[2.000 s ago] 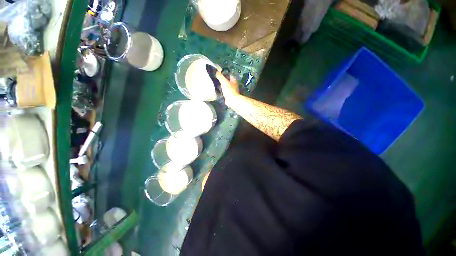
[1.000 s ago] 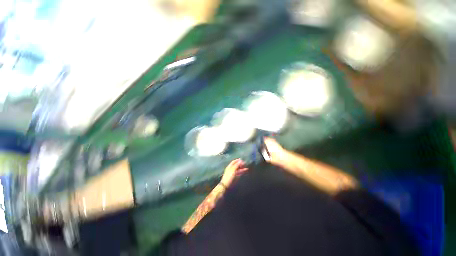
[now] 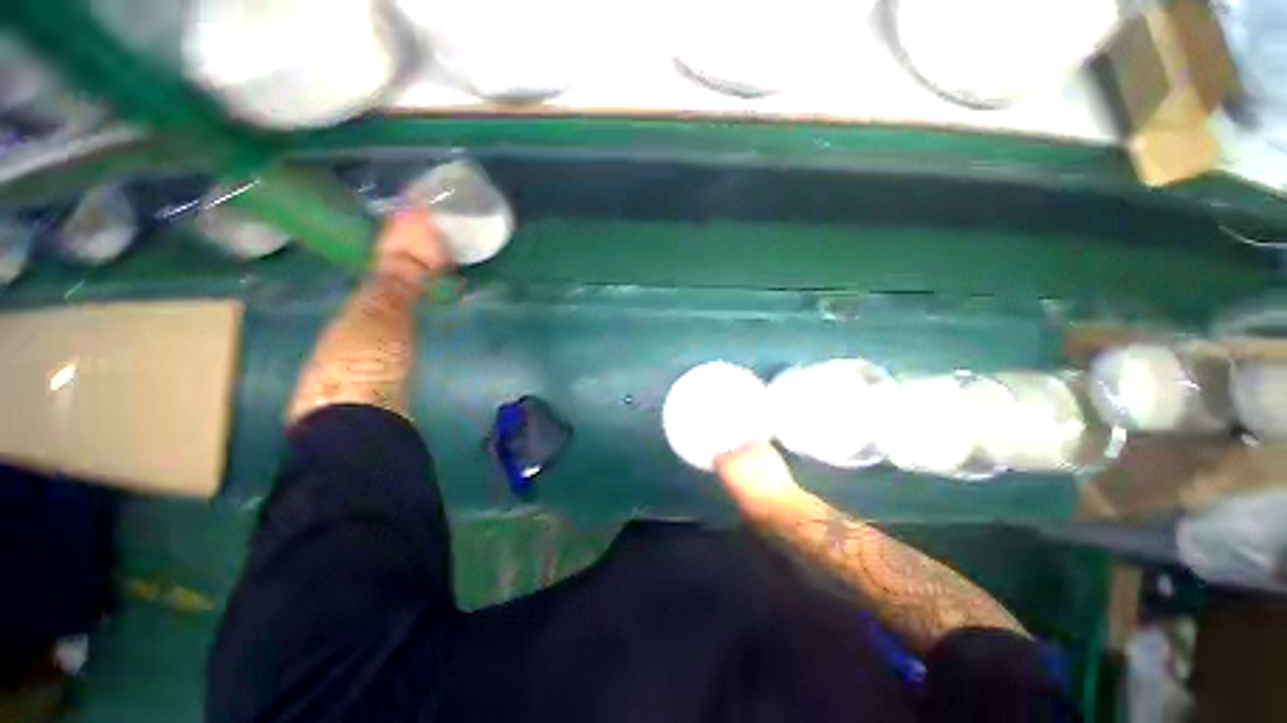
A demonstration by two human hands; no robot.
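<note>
A row of several white appliance units [image 3: 964,424] stands on the green bench [image 3: 621,339], right of centre. My right hand [image 3: 755,477] is on the near edge of the leftmost unit [image 3: 713,413]; its fingertips are lost in glare. My left hand [image 3: 409,243] reaches across the bench and holds the left side of another unit with a clear wall [image 3: 469,219], on the far dark strip. The fingers are blurred and partly hidden. A crumpled dark-blue and grey bundle [image 3: 529,441] lies alone on the bench between my arms.
A cardboard sheet [image 3: 120,389] lies at the bench's left end. A green bar [image 3: 304,212] slants beside my left hand. More units [image 3: 1143,387] stand on cardboard at the right. A raised white shelf [image 3: 607,102] with large white units runs along the back.
The view has turned, so the bench now runs across it. My left hand has reached out to the unit on the far strip. The dark bundle now lies apart from my right hand.
</note>
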